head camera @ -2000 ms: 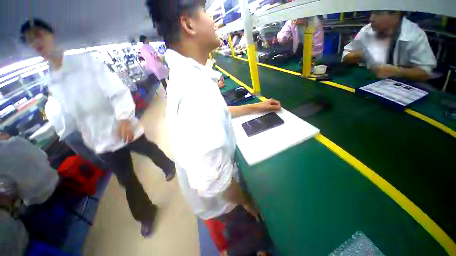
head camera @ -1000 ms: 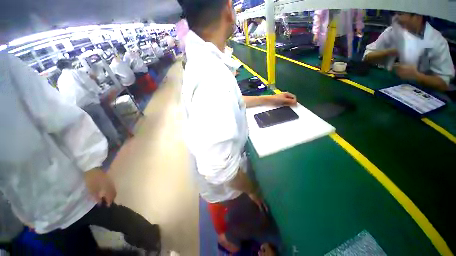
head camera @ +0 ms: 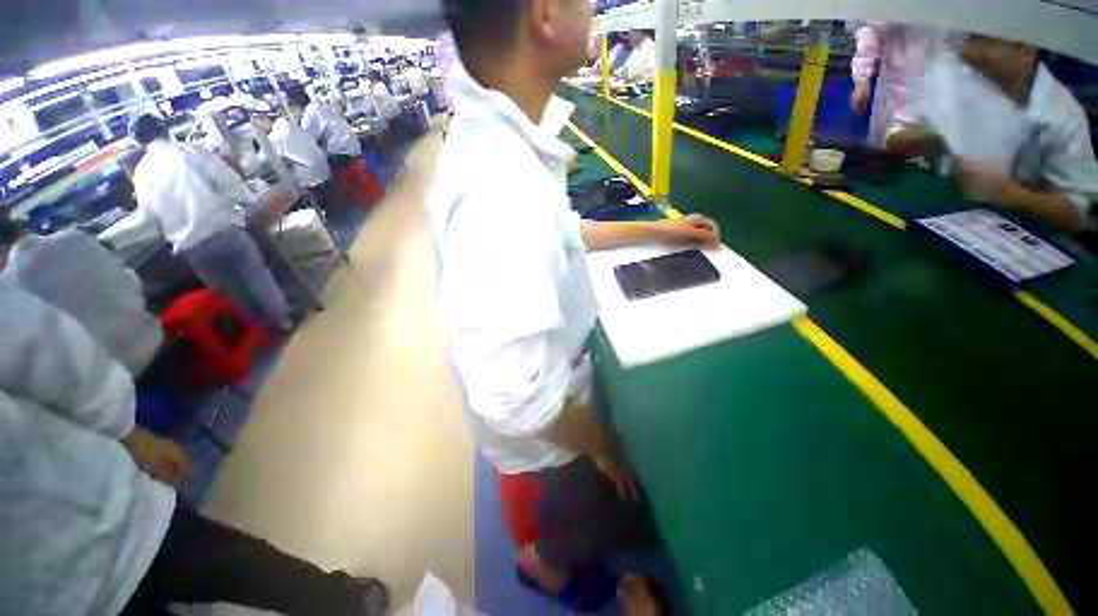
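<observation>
Neither of my hands is in the picture. The bubble-wrap mat (head camera: 843,590) lies nearest in front of me on the green bench (head camera: 759,457), cut off by the bottom edge. Farther along the bench, a dark phone-like device (head camera: 667,274) lies flat on a white pad (head camera: 698,325). A standing neighbour's hand (head camera: 691,230) rests at the pad's far edge, beside the device.
A neighbour in a white smock (head camera: 512,265) stands at the bench's left edge. Another person's sleeve (head camera: 60,469) is at lower left. Yellow posts (head camera: 663,132) and tape (head camera: 903,421) mark the bench. A printed sheet (head camera: 997,244) lies across it. A red stool (head camera: 214,335) stands left.
The walking person at left has moved down and out towards the lower left edge, showing the seated workers and red stool behind. The view has shifted slightly.
</observation>
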